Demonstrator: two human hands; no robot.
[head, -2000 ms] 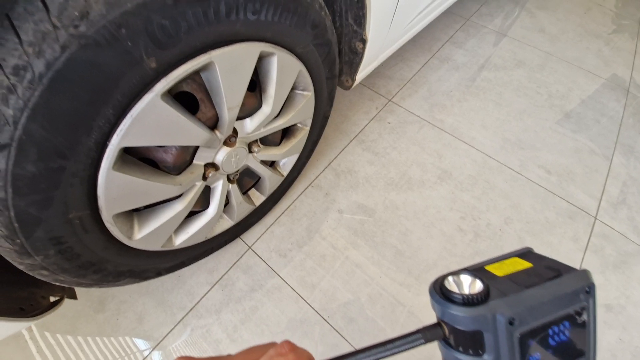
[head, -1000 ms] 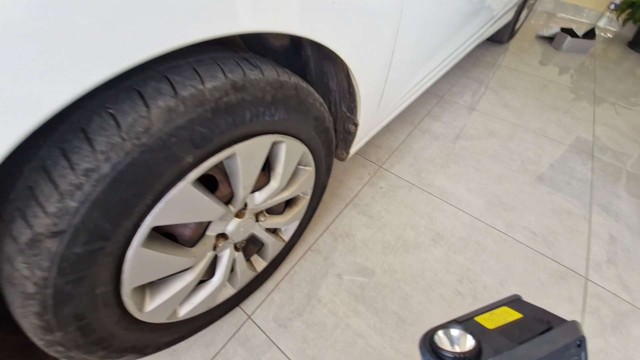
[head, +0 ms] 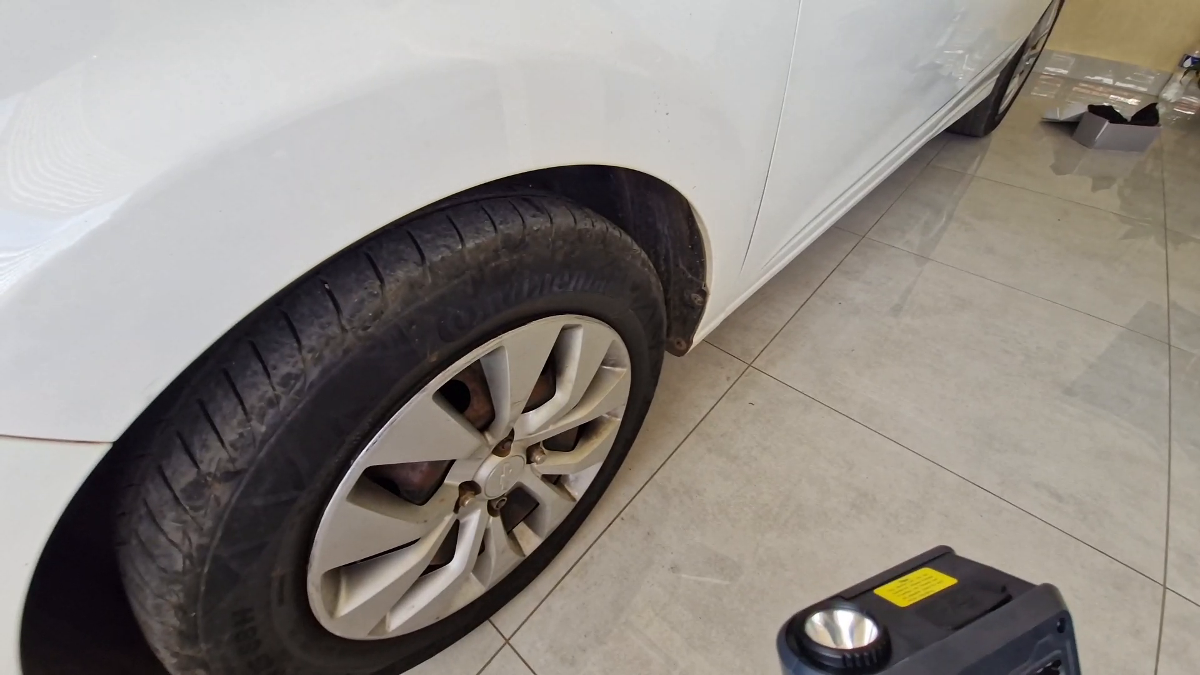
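Neither of my hands shows in the head view at this moment. At the bottom right edge is the top of a dark portable tire inflator (head: 975, 609), with a round lamp (head: 841, 628) and a yellow label (head: 915, 587) bearing writing. Its lower part, and whatever holds or supports it, is out of frame. To its left stands a car wheel with a black tire (head: 253, 450) and a silver multi-spoke wheel cover (head: 422, 534). Rusty metal parts show between the spokes. The tire sits beneath the arch of a white car fender (head: 394, 122).
The white car's door (head: 872, 84) and sill stretch toward the rear wheel (head: 1022, 75) at the upper right. A small open grey box (head: 1116, 129) with dark contents rests on the grey tiled floor (head: 900, 403), near a wall at the far right.
The view has tilted up, showing more of the car. A hand and a dark hose or rod beside the inflator, visible two seconds ago, are now out of view.
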